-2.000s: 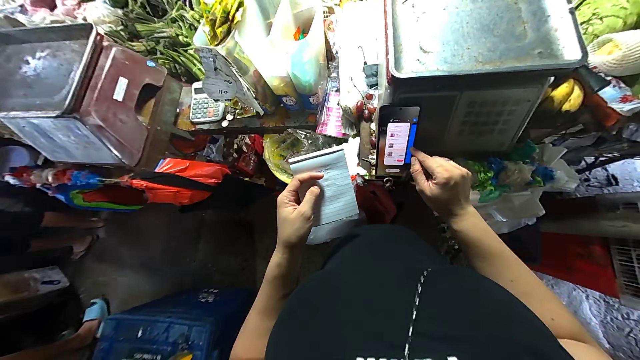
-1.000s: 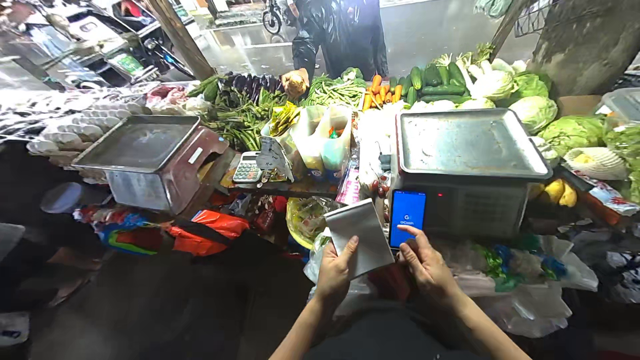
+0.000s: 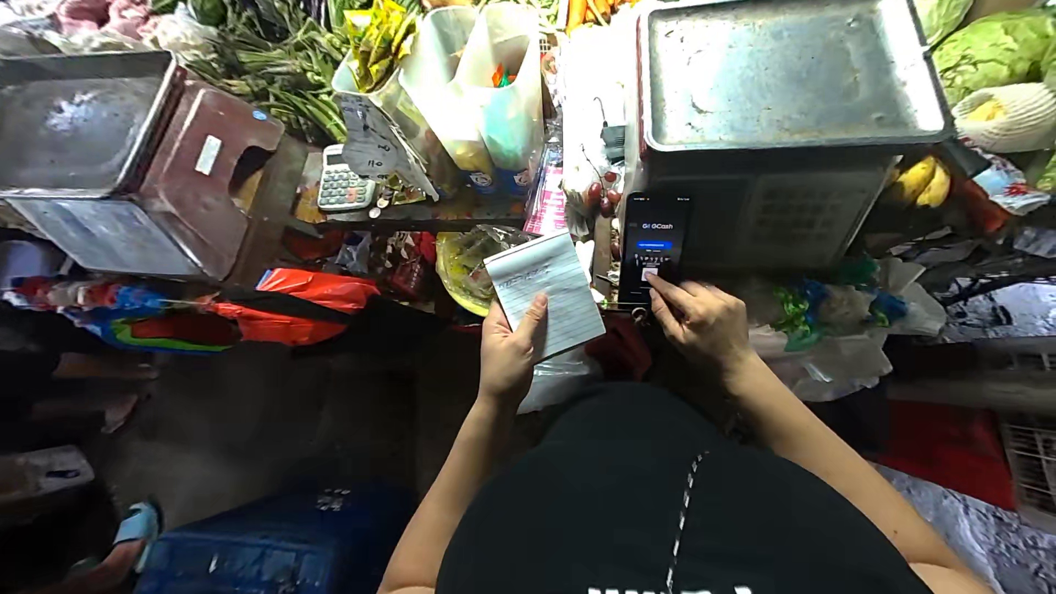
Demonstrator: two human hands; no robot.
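Observation:
My left hand (image 3: 513, 351) grips a small lined notepad (image 3: 551, 299) with handwriting on its page, the thumb on top. A smartphone (image 3: 656, 227) with a lit, mostly dark screen stands against the front of the right-hand weighing scale (image 3: 792, 74). My right hand (image 3: 701, 318) is at the phone's lower edge, a fingertip on or just over the screen; its other fingers are curled and hold nothing that I can see. Just behind the notepad lies a yellow-rimmed bowl (image 3: 452, 280) with a clear plastic bag in it.
A second scale (image 3: 78, 124) stands at the left, with a calculator (image 3: 345, 183) to its right. Plastic containers (image 3: 474, 91), green vegetables (image 3: 285, 70), cabbage (image 3: 998, 54) and bananas (image 3: 924, 183) line the counter. Plastic bags (image 3: 850, 309) hang at the right. A blue crate (image 3: 272, 536) is on the floor.
The view has tipped down from the street. The phone's screen has gone from blue to mostly dark with a box on it. My left hand still holds the notepad, and my right hand stays by the phone.

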